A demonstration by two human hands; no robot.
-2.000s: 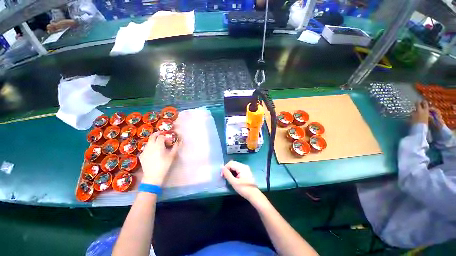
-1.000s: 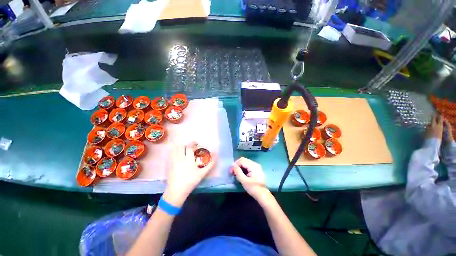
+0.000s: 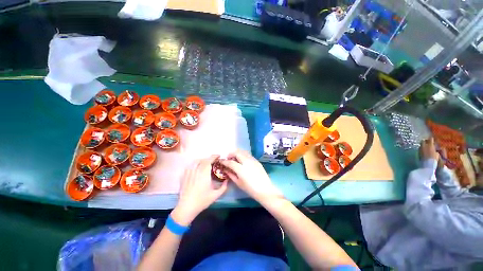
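Note:
My left hand (image 3: pixel 200 186) holds an orange round housing (image 3: pixel 218 169) low over the front of the white foam sheet (image 3: pixel 212 127). My right hand (image 3: pixel 248 174) reaches over the same housing with its fingertips at the opening; whether they pinch a small part is too small to tell. Rows of orange housings (image 3: pixel 117 133) with green, white and silver pieces inside stand at left. The electric screwdriver (image 3: pixel 309 142) hangs tilted, right of my hands, untouched.
A blue-sided box (image 3: pixel 286 127) stands behind the screwdriver. Several housings sit on brown cardboard (image 3: pixel 365 159) at right. Clear blister trays (image 3: pixel 230 69) and white foam wrap (image 3: pixel 79 66) lie at the back. A blue plastic-lined bin (image 3: pixel 103 246) is below. Another person in grey (image 3: pixel 423 211) is at right.
My left hand has brought one housing from the rows to the front of the foam sheet. My right hand has moved left onto it. The view has shifted and the screwdriver hangs more tilted.

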